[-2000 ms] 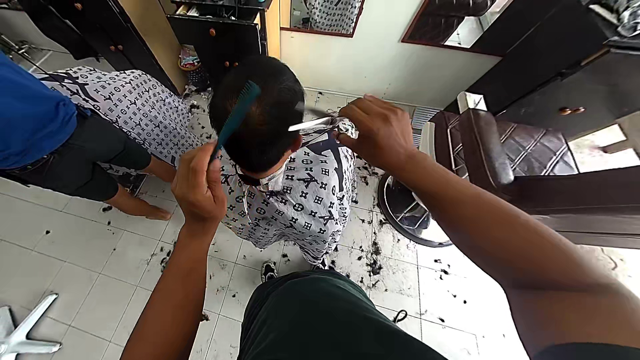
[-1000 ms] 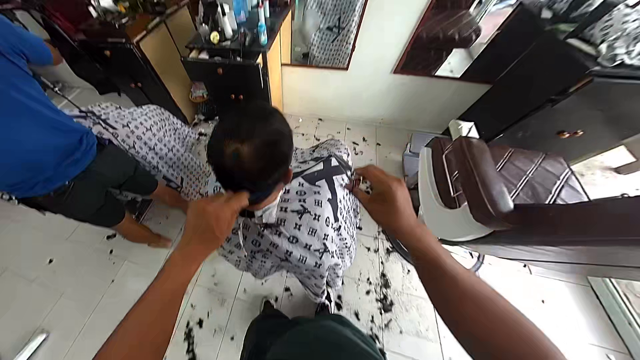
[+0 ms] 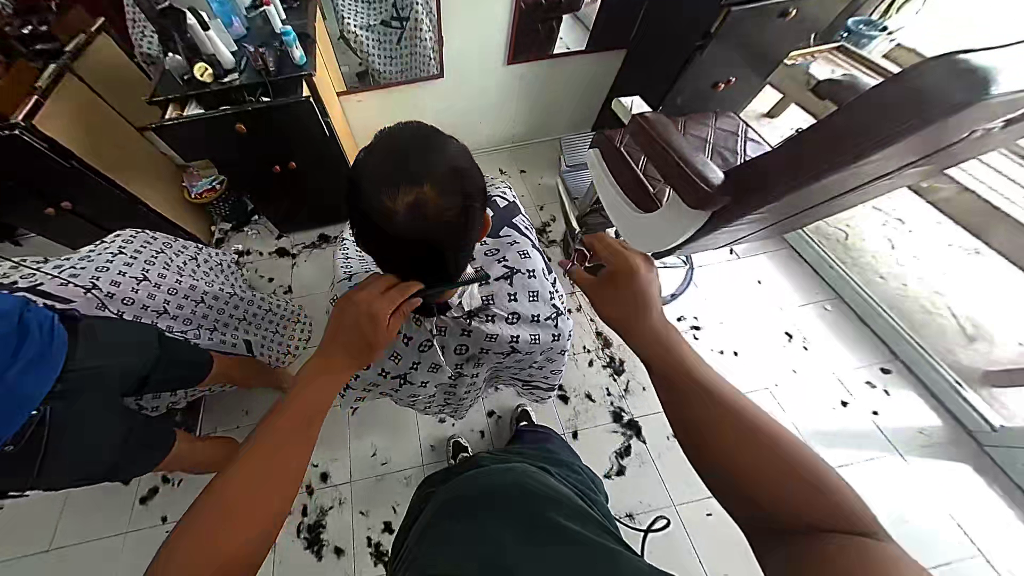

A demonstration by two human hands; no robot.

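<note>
A seated person's head with short dark hair [image 3: 416,192] is in the middle, above a white patterned barber's cape [image 3: 488,336]. My left hand [image 3: 370,320] grips a dark comb [image 3: 456,284], which lies across the nape at the hair's lower edge. White material [image 3: 467,299] shows at the neck under the comb's end. To the right of the cape, apart from the head, my right hand [image 3: 616,276] has its fingers in the handles of scissors [image 3: 578,254]. The blades are hard to make out against the background.
At left stands another person in a blue shirt [image 3: 28,360], beside a second patterned cape [image 3: 160,296]. A brown barber chair [image 3: 696,160] is close on the right. Bottles [image 3: 293,45] stand on a black cabinet [image 3: 256,152]. Hair clippings [image 3: 628,428] and a cable [image 3: 652,528] lie on the tiled floor.
Two seconds ago the comb stood raised beside the head and the scissors were near its right side. Now the comb lies at the nape and the scissors are away from the head.
</note>
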